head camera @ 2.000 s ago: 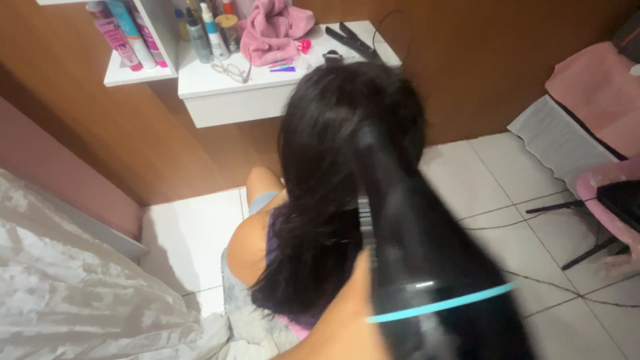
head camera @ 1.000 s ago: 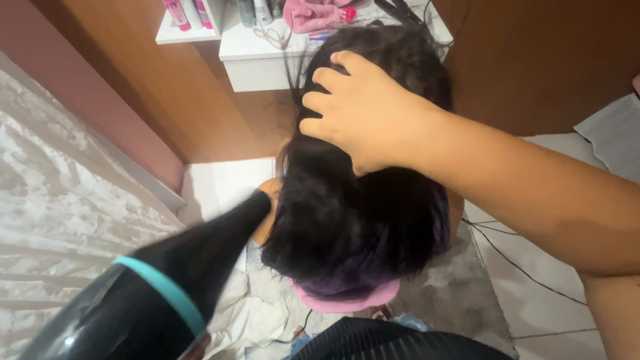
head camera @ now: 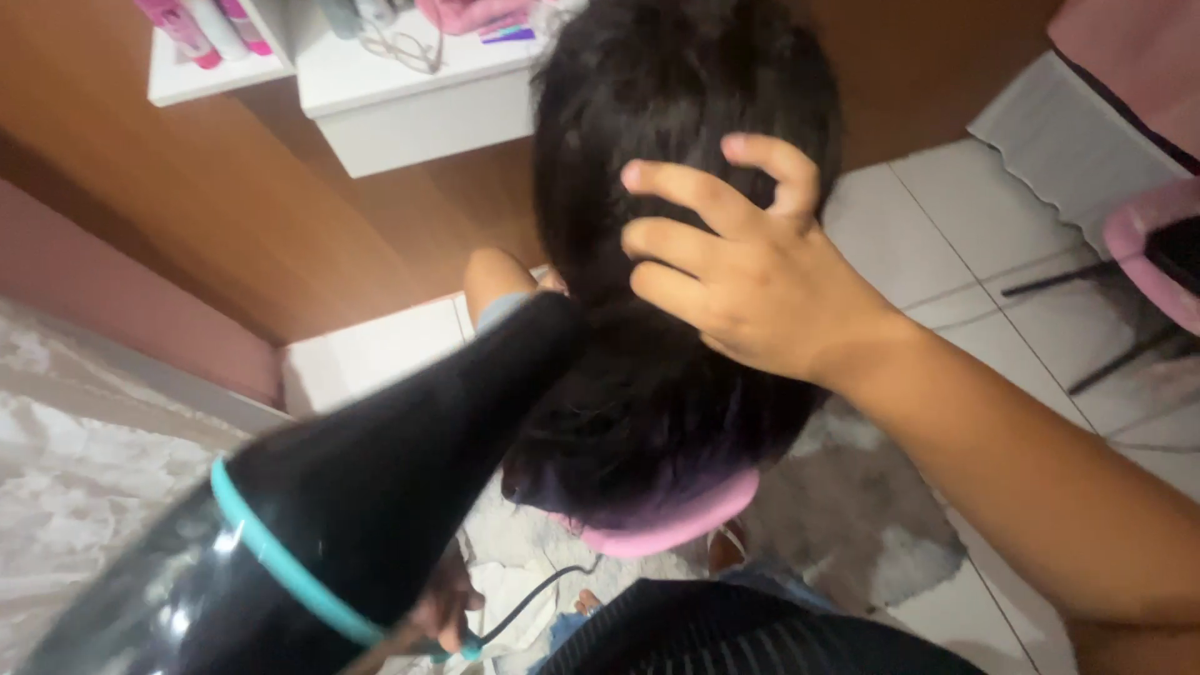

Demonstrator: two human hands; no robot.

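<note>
A black hair dryer (head camera: 375, 469) with a turquoise ring reaches from the lower left. My left hand (head camera: 450, 600) is mostly hidden behind its body, with fingers around the handle. The nozzle points at the left side of a seated person's long dark hair (head camera: 637, 375), which has purplish ends. My right hand (head camera: 731, 253) lies on the back of that head, fingers spread and bent into the hair. Whether strands are caught between the fingers cannot be told. A pink chair back (head camera: 656, 525) shows below the hair ends.
Ahead is a white shelf table (head camera: 422, 117) with glasses, a pink cloth and small items. Pink tubes (head camera: 192, 37) stand on a side shelf. A light curtain (head camera: 84, 469) hangs at left. At right are a pink chair (head camera: 1153, 253) and cables; a dark cord (head camera: 534, 600) hangs near the dryer.
Two seconds ago the dryer was at the right of the hair; now it is at the left. Since one second ago, my right hand has moved lower on the head.
</note>
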